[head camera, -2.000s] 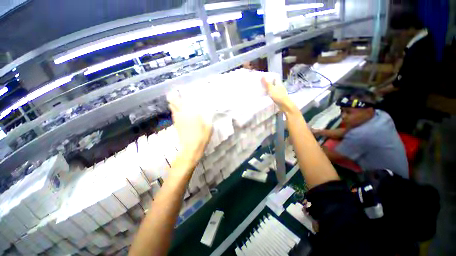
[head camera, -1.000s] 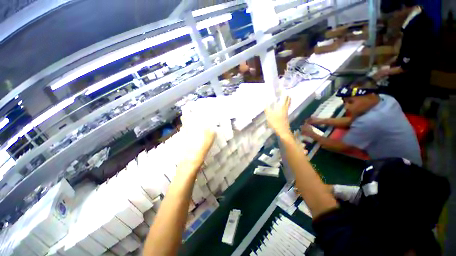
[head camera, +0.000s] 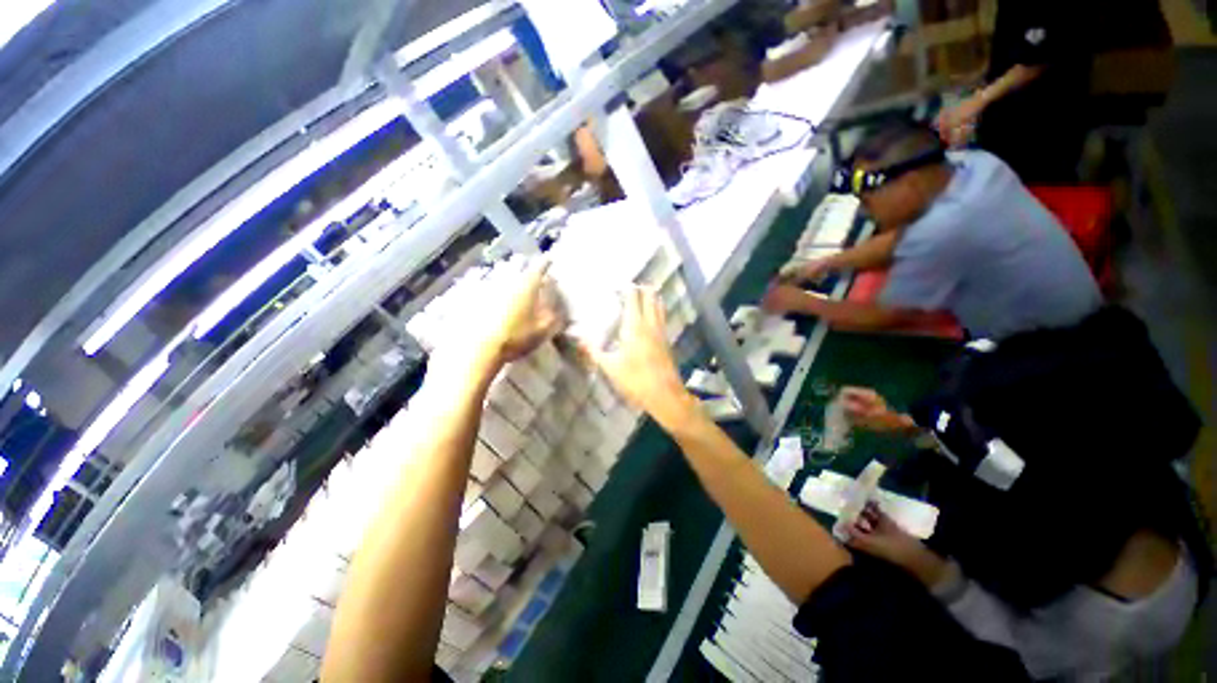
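Note:
White cartons stand stacked in a long slanted block on the shelf in front of me. My left hand is at the top of the stack, its fingers against the overexposed white cartons. My right hand is just to its right, fingers raised and spread, at the cartons beside the metal post. Glare hides what lies between the hands, so I cannot tell whether either grips a carton.
A metal post stands right of my hands. A single white box lies on the green belt. A row of boxes is near the bottom. Two seated people work at right; another person stands behind. Cables lie on the far shelf.
The view has turned and tilted. My hands have come closer together at the stack's top. The nearest person's hands now show, holding a white box.

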